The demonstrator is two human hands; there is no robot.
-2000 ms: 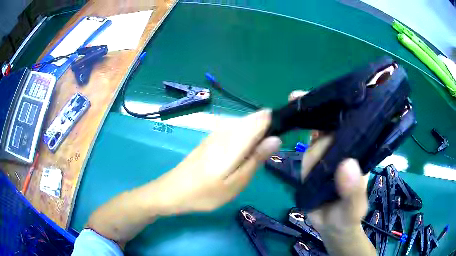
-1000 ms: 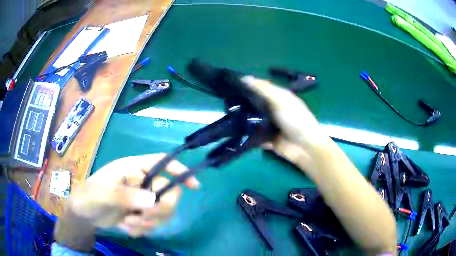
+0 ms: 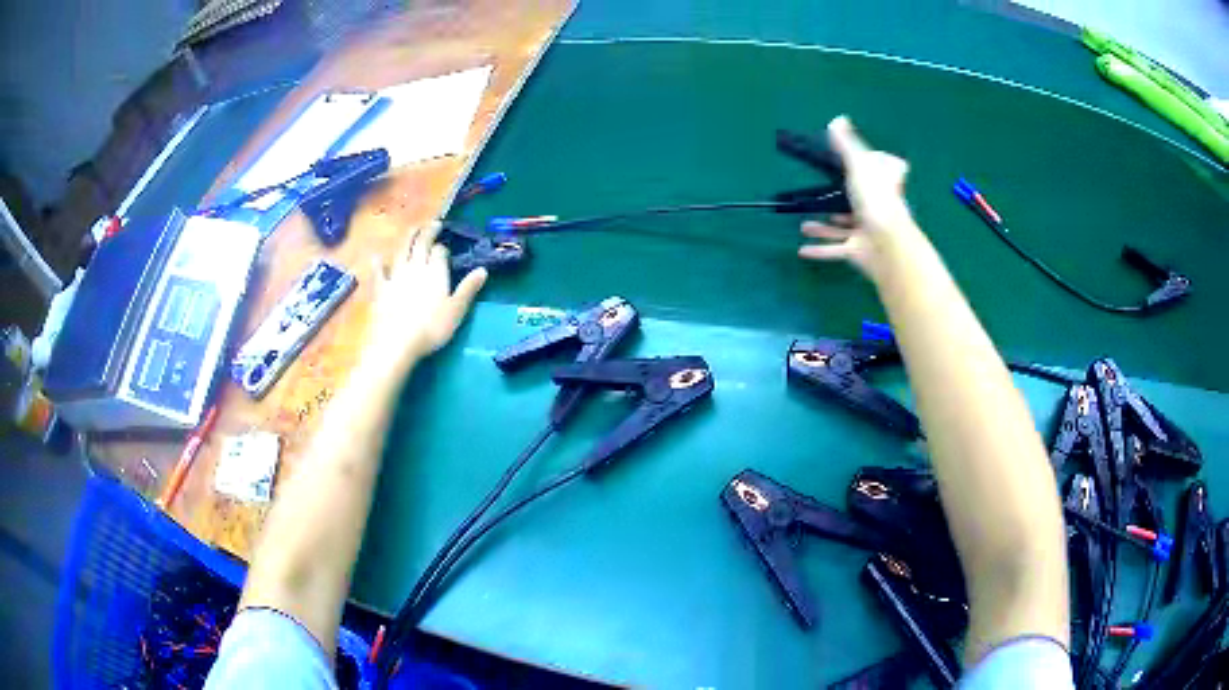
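Two black clamps [image 3: 656, 394] lie side by side on the green bench, their leads running down to the front edge. My left hand [image 3: 425, 299] reaches over the wood edge beside another black clamp [image 3: 488, 251], fingers apart; whether it touches is unclear. My right hand [image 3: 869, 202] is spread at a far black clamp [image 3: 811, 200], partly covering its nose end. That clamp's cable runs left to a blue plug [image 3: 504, 225]. Another clamp [image 3: 1162, 286] with its lead lies at right.
More clamps [image 3: 775, 519] lie in a pile at front right. The wooden table [image 3: 429, 148] at left holds a scale [image 3: 182, 324], a patterned case [image 3: 294, 328], a clipboard with paper and a black clamp [image 3: 348, 189]. A blue crate [image 3: 111, 573] stands at lower left. Green sleeves [image 3: 1156, 88] lie far right.
The clamps that were in my hands now lie on the bench, front centre-left. My left hand has moved up to the wood edge; my right hand has moved up and right to the far clamp.
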